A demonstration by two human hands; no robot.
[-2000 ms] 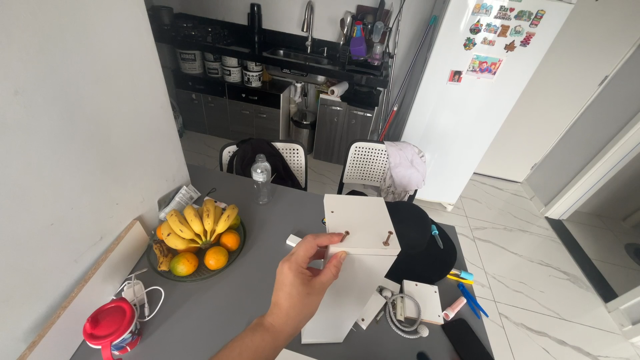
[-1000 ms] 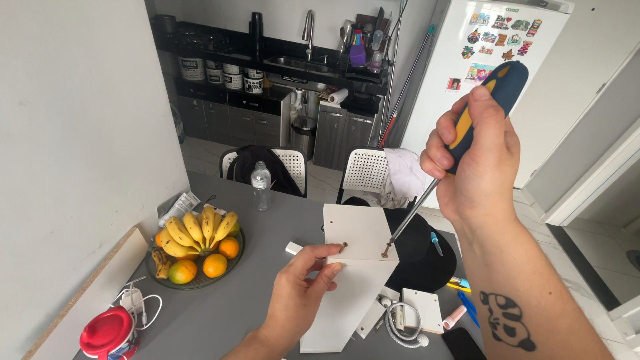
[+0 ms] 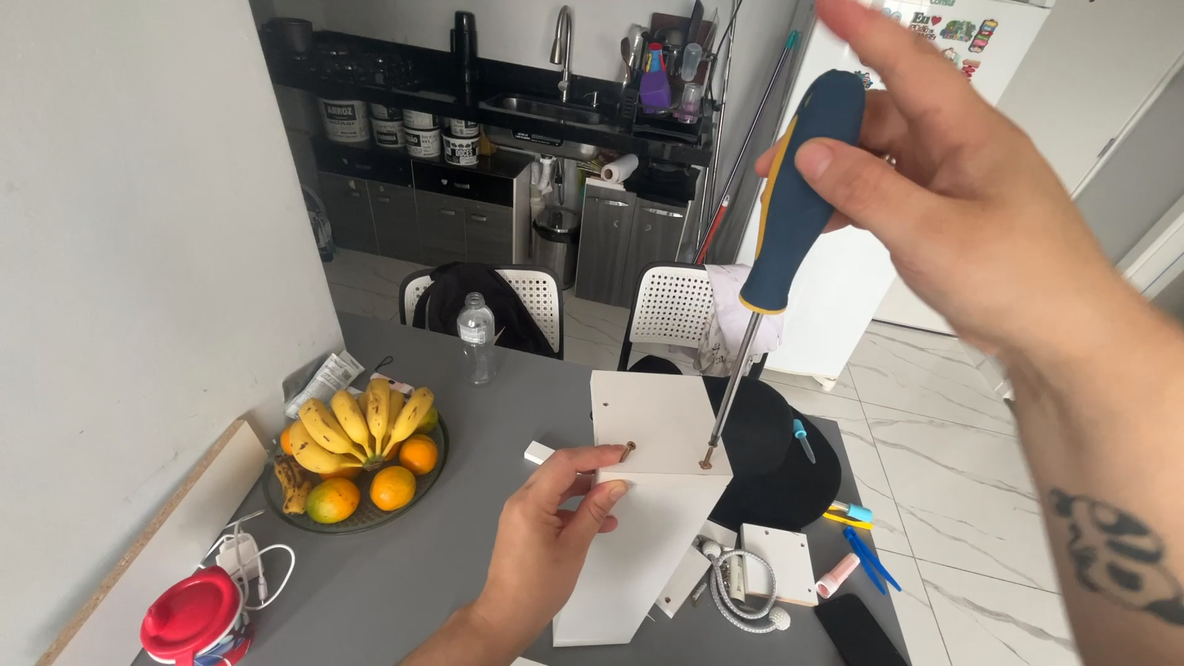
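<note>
A white board assembly (image 3: 638,546) stands upright on the grey table, with a white panel (image 3: 652,407) across its top. Two brown screws stick out near the panel's front edge. My left hand (image 3: 564,527) pinches the panel's edge, index fingertip against the left screw (image 3: 628,451) and thumb on the front face. Above and to the right, my right hand (image 3: 925,166) holds a screwdriver (image 3: 803,194) by its blue and yellow handle, some fingers lifted off it. The screwdriver's tip meets the head of the right screw (image 3: 706,462).
A fruit plate (image 3: 351,529), a plastic bottle (image 3: 476,338) and a red-lidded cup (image 3: 191,615) stand to the left. On the right lie a black hat (image 3: 814,444), a coiled grey cable (image 3: 763,564), a small white board (image 3: 779,562) and a black phone (image 3: 860,629). Chairs stand behind.
My right hand and the screwdriver have come into view since the oldest frame. Over the last second the right screw has sunk lower and the right fingers have opened somewhat around the handle.
</note>
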